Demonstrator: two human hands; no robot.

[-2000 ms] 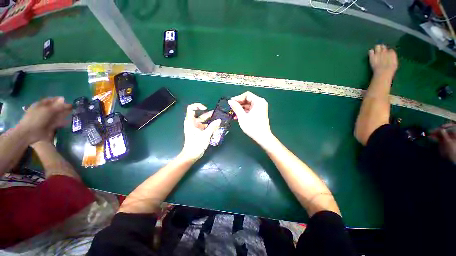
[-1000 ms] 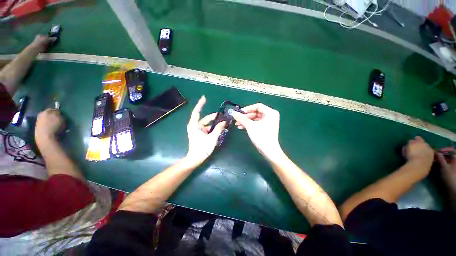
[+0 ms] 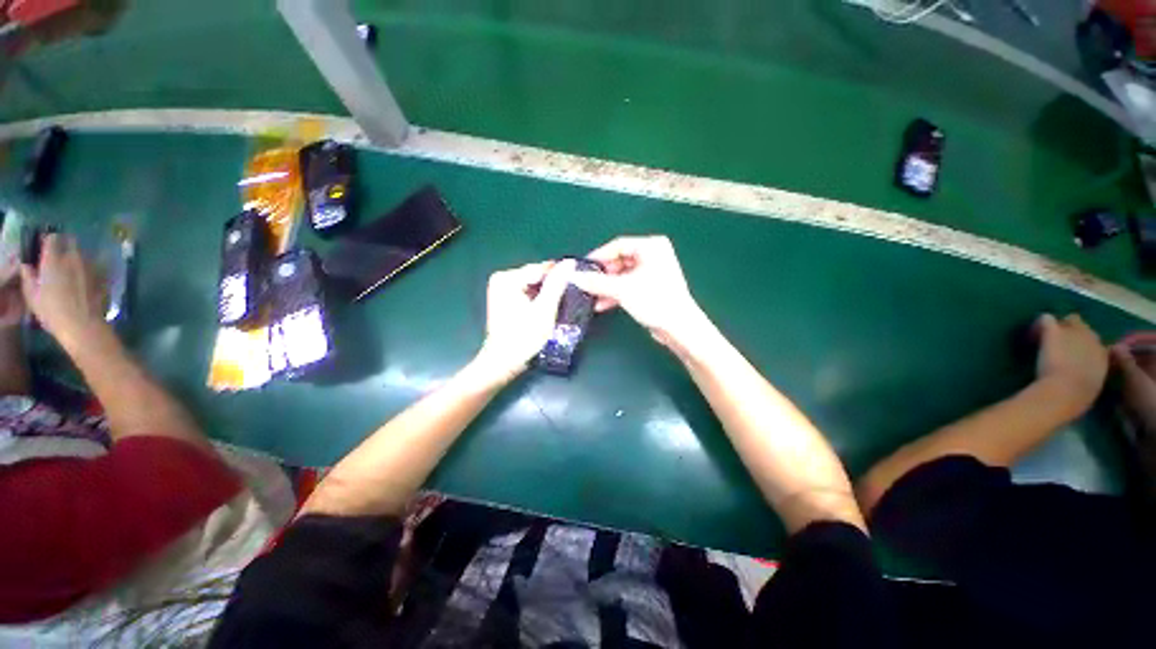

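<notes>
A black keypad phone point(image 3: 567, 332) with a silvery patch at its lower end is held between my two hands, above the green worktop. My left hand point(image 3: 520, 311) grips its left side, with the thumb over the upper part. My right hand point(image 3: 643, 282) has its fingertips at the phone's top end. The fingers hide the top end, and I cannot tell whether a small part is between them.
Black handsets point(image 3: 298, 317) lie on amber strips point(image 3: 270, 190) at left, beside a dark smartphone point(image 3: 403, 241). A pale rail point(image 3: 710, 193) and grey post point(image 3: 342, 70) stand beyond. Handsets point(image 3: 920, 160) lie on the belt. Neighbours' hands point(image 3: 1072, 355) work at both sides.
The phone's keypad and silvery face now show more fully. My left fingers have closed in towards my right fingertips. The right belt handset has shifted left, and the left neighbour's hand has moved left.
</notes>
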